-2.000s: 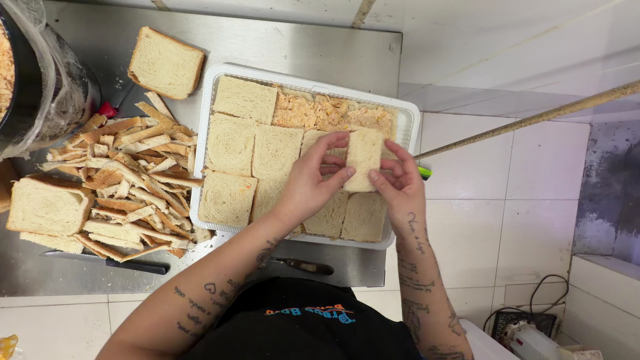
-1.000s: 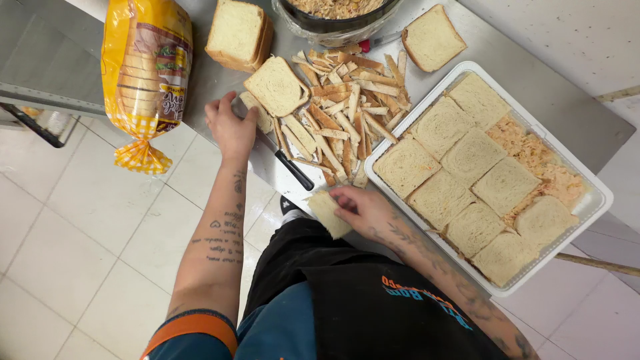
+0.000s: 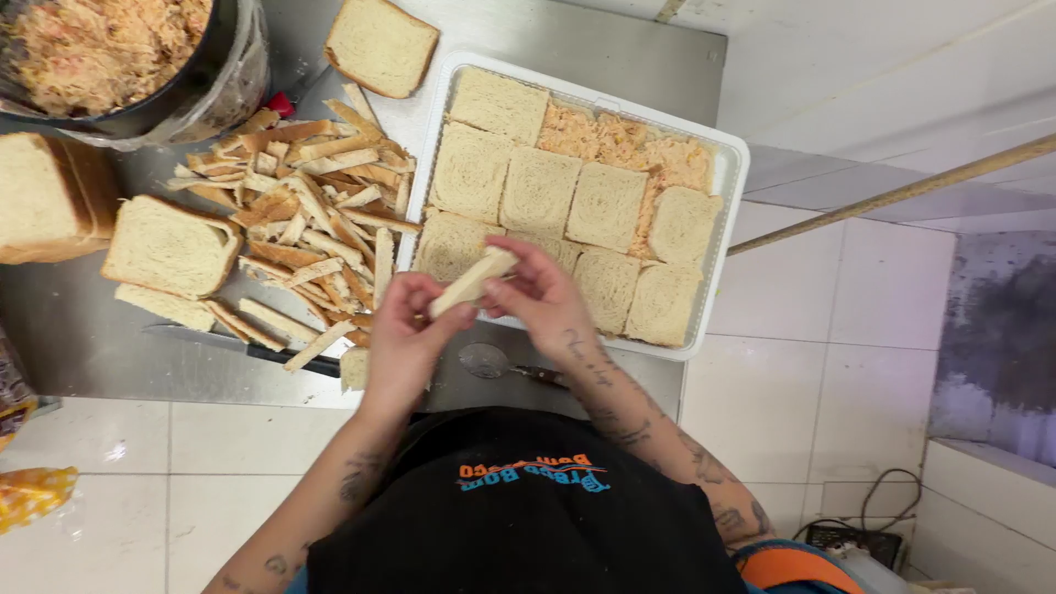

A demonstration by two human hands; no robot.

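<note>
Both my left hand (image 3: 417,322) and my right hand (image 3: 536,293) grip a narrow piece of crustless bread (image 3: 473,282) over the near left edge of a white plastic tray (image 3: 718,289). Crustless bread slices (image 3: 607,205) cover much of the tray, laid in rows. Along the far side and in a gap at the right, a pinkish shredded filling (image 3: 615,136) shows uncovered. Part of the near row is hidden behind my hands. A small bread piece (image 3: 355,369) lies beside my left wrist.
Bread crusts (image 3: 305,214) are heaped left of the tray, near crusted slices (image 3: 172,247) and a bread stack (image 3: 49,198). A knife (image 3: 289,355) and a spoon (image 3: 487,361) lie by the steel table's near edge. A pot of filling (image 3: 107,58) stands far left; a pole (image 3: 891,194) leans at right.
One second ago my left hand was at bread left of the crusts and my right held a piece near the table edge. Now both are together at the tray. The view has swung to the right.
</note>
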